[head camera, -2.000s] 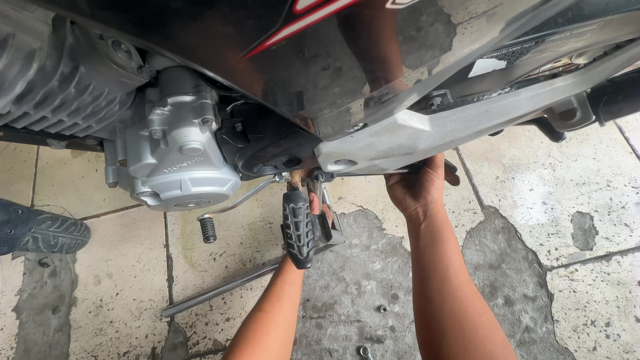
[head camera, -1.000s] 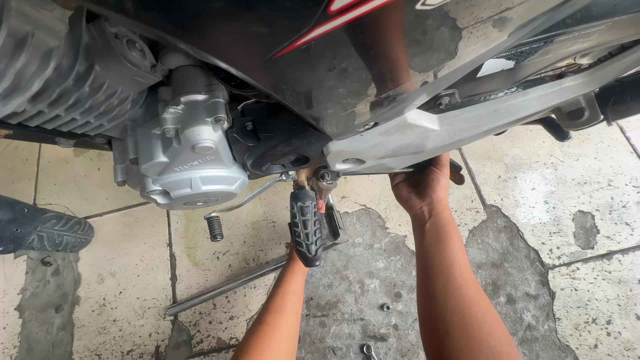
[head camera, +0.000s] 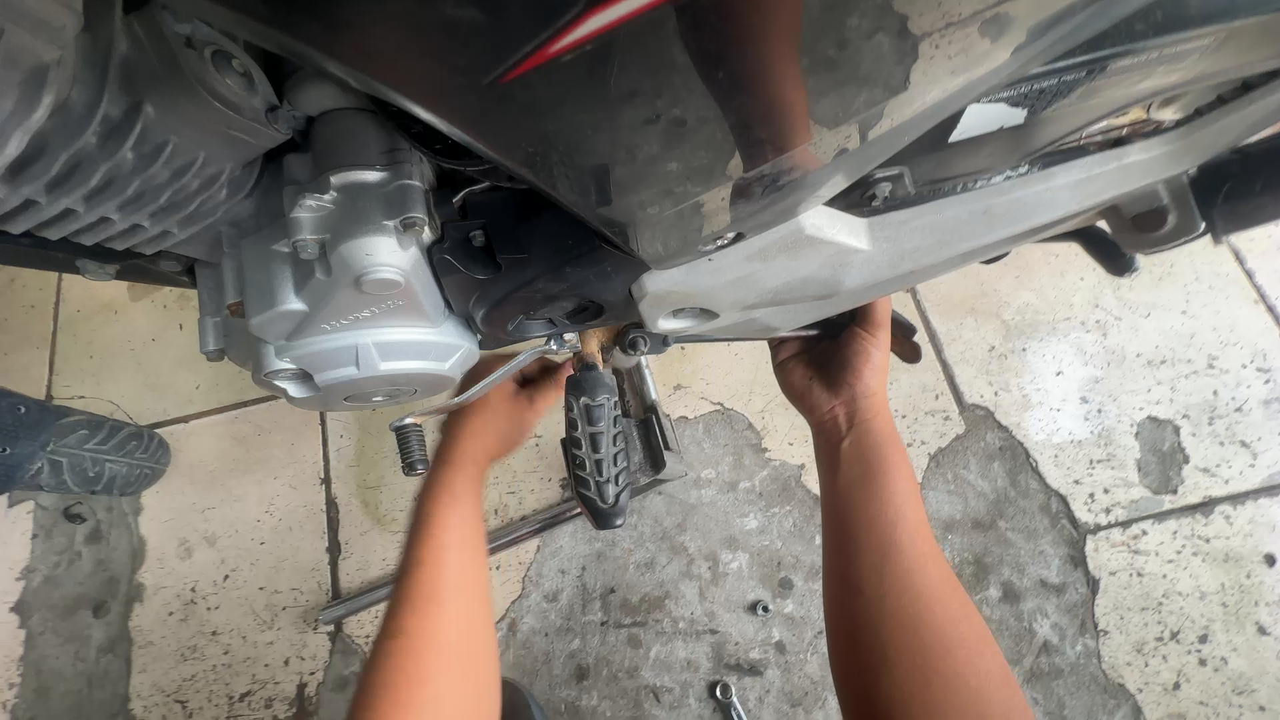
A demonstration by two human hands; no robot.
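Observation:
A rubber-covered footpeg (head camera: 597,450) hangs below a motorcycle's silver engine cover (head camera: 360,330) and grey side panel (head camera: 780,265). My left hand (head camera: 510,405) reaches up behind the gear shift lever (head camera: 490,385), left of the footpeg, its fingertips partly hidden near the footpeg bracket. My right hand (head camera: 845,365) is under the side panel, around the end of a thin metal bar or handle (head camera: 735,338) that runs left toward the bolt (head camera: 636,342) beside the footpeg. The panel covers part of those fingers.
A long metal bar (head camera: 365,603) slants below the footpeg beside a metal bracket (head camera: 655,445). On the worn tile floor lie a small nut (head camera: 762,607) and a wrench (head camera: 727,697). A tyre (head camera: 105,455) stands at the left, and a black exhaust (head camera: 1240,190) at the right.
My left hand has moved from behind the footpeg to its left side, behind the shift lever. My right hand stays under the side panel.

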